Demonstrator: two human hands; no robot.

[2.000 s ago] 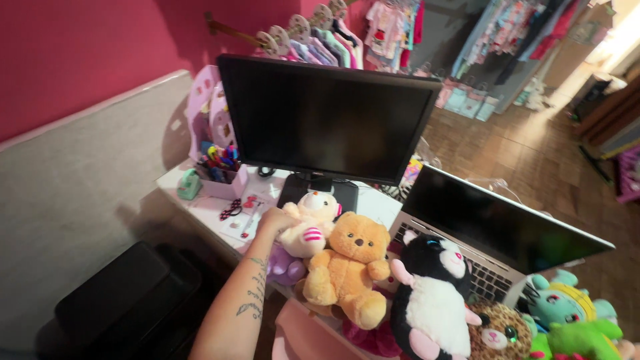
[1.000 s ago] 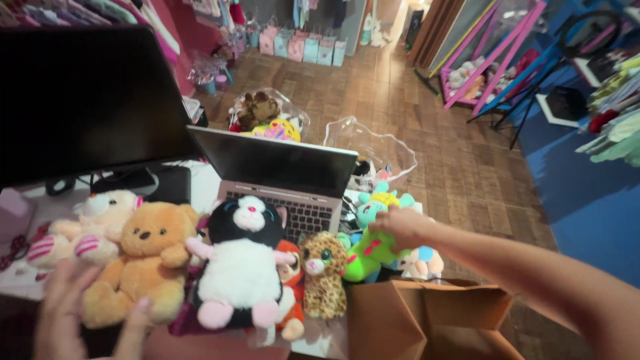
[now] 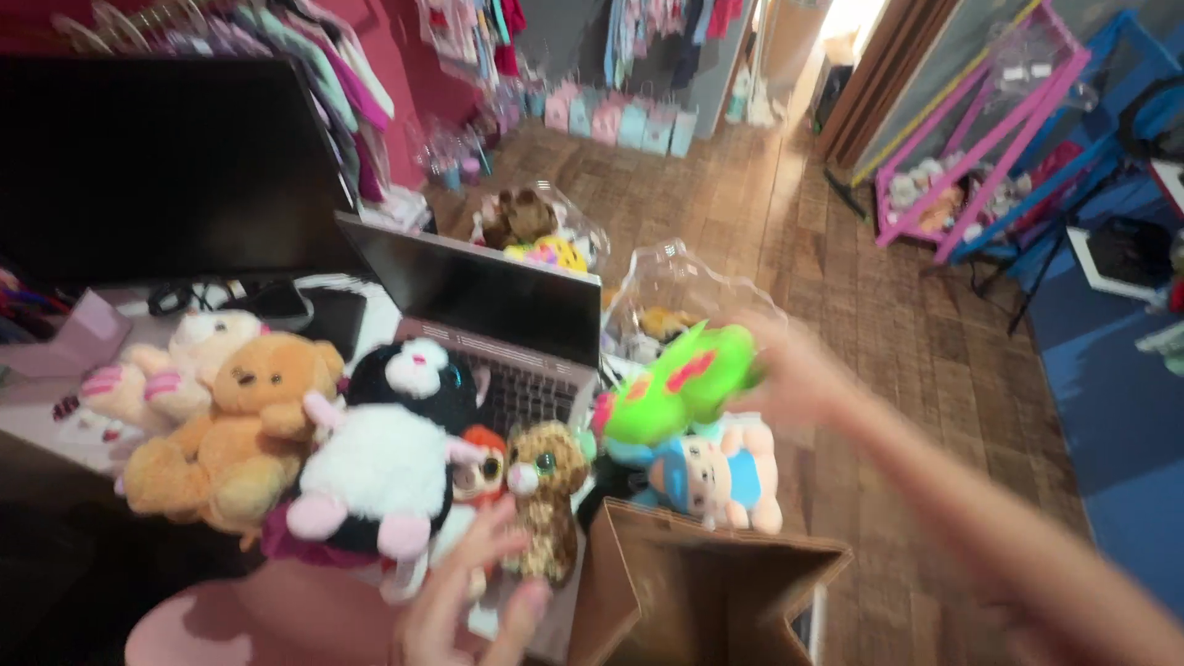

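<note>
My right hand (image 3: pixel 786 370) grips a bright green plush toy (image 3: pixel 689 384) with pink spots, held in the air above a doll-like plush in blue (image 3: pixel 717 476). Blurred, my left hand (image 3: pixel 472 592) has its fingers apart in front of a spotted leopard plush (image 3: pixel 546 499); it holds nothing. To its left stand an orange-and-white plush (image 3: pixel 481 472), a black-and-white plush (image 3: pixel 379 462), a tan teddy bear (image 3: pixel 250 416) and a cream plush with striped pink feet (image 3: pixel 185 370). A brown paper bag (image 3: pixel 606 592) gapes open below the doll-like plush.
An open laptop (image 3: pixel 490 287) and a black monitor (image 3: pixel 166 176) stand behind the plush row. Beyond them, clear plastic containers (image 3: pixel 684 277) with plush toys rest on the wooden floor (image 3: pixel 786 259). A pink chair (image 3: pixel 268 620) is at the bottom left. A pink frame (image 3: pixel 980 166) stands at the right.
The green plush, among the other toys under my right hand a second ago, is now lifted. My left hand has moved from in front of the teddy bear to the leopard plush.
</note>
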